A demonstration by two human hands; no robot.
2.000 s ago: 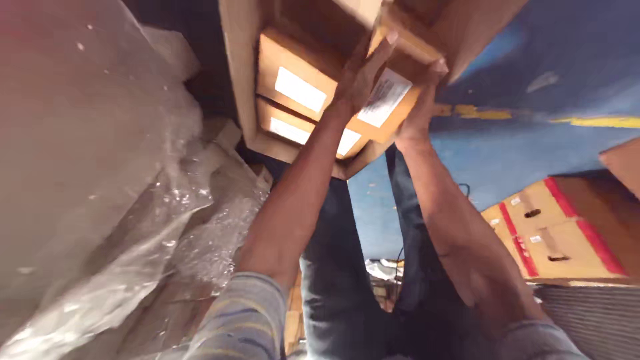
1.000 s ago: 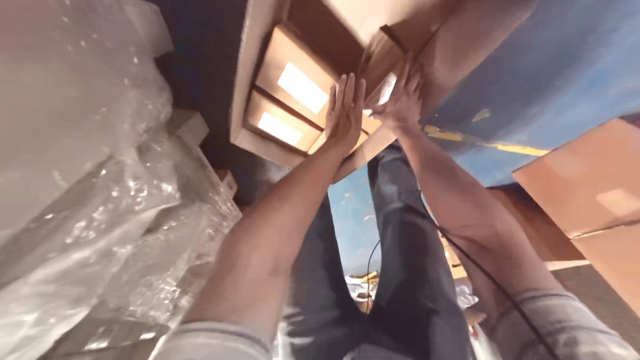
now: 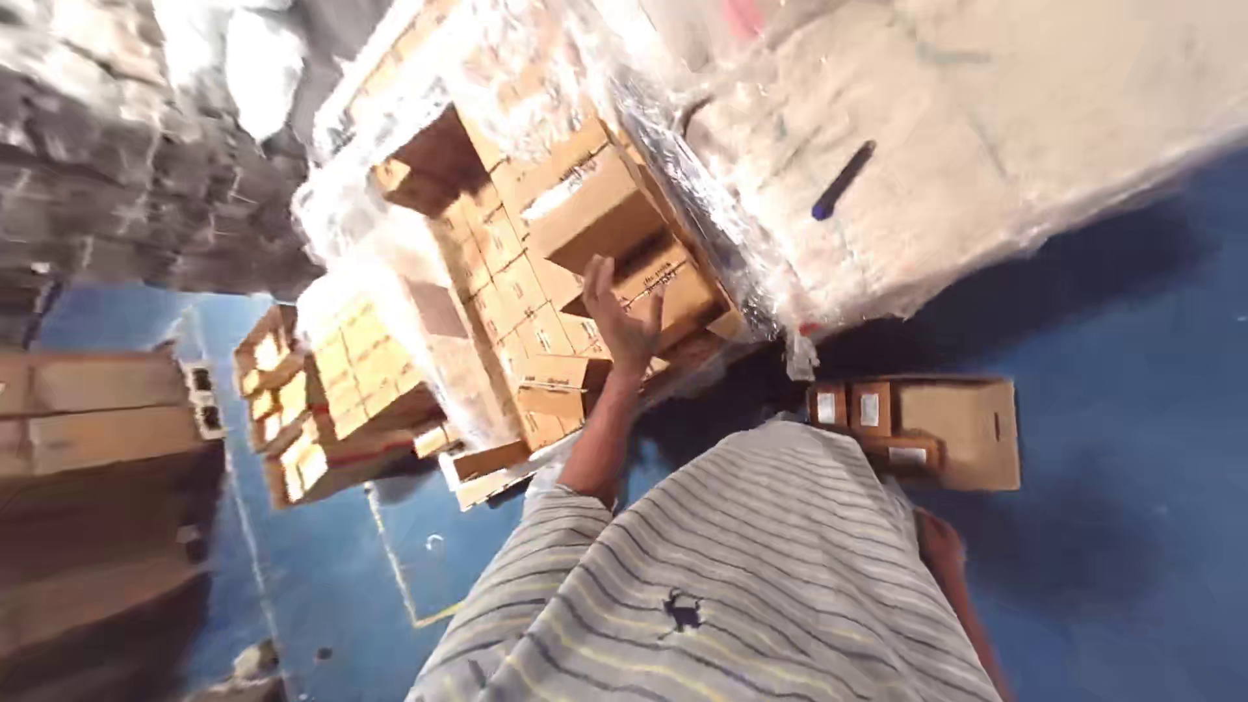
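My left hand (image 3: 624, 317) reaches over a large carton packed with small cardboard boxes (image 3: 512, 283), its fingers spread and nothing held. Close to its fingertips are a raised cardboard box or flap (image 3: 597, 210) and a printed cardboard box (image 3: 673, 283); whether it touches either is unclear. Of my right arm (image 3: 946, 546) only a part shows, hanging at my side, and the right hand is hidden. Right of my body, an open cardboard carton (image 3: 955, 434) on the blue floor holds several small boxes with white labels.
Clear plastic wrap (image 3: 673, 146) surrounds the large carton. A dark marker or cutter (image 3: 843, 180) lies on a wrapped pale surface to the right. More open cartons (image 3: 283, 400) and stacked boxes (image 3: 107, 400) stand at left. Yellow and white lines mark the floor.
The view has swung widely. Earlier both hands were at small labelled boxes inside a carton; now my left hand is over a different, wrapped stack and my right hand is out of sight.
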